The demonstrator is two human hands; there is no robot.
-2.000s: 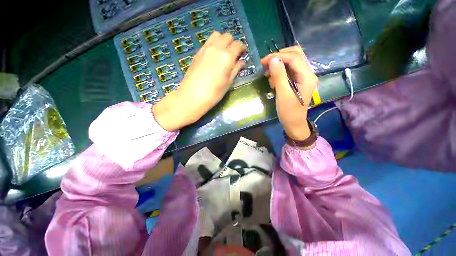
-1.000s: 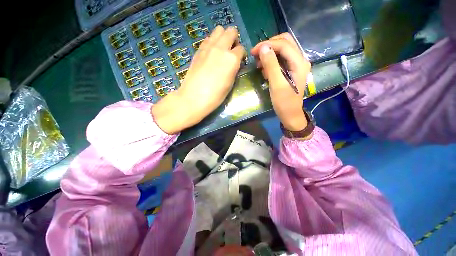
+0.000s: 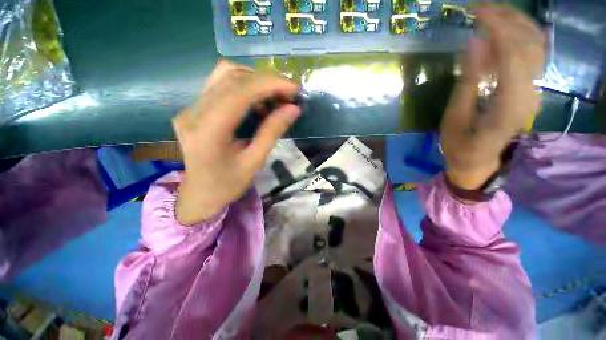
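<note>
A grey-blue blister tray (image 3: 279, 45) lies at the top, its upper part cut off by the picture's edge. Its pockets hold amber-yellow flexible circuits (image 3: 303, 25). My left hand (image 3: 229, 126) is in front of the tray, over the bench edge, thumb and index fingertips near each other. Something small and dark shows at the fingertips, too blurred to name. My right hand (image 3: 492, 99) is strongly blurred at the tray's right end, fingers pointing up. Whether it holds the tweezers cannot be seen.
Shiny yellowish tape (image 3: 359, 76) lies along the green bench's front edge. A crumpled clear bag (image 3: 33, 60) is at left. A dark glossy pad (image 3: 575, 50) with a white cable (image 3: 570, 119) is at right. A neighbour's pink sleeve (image 3: 565, 172) shows at right.
The view has shifted, and the tray now shows higher. My left hand has come back from the tray toward me. My right hand is now at the tray's right end, blurred; the tweezers no longer show clearly.
</note>
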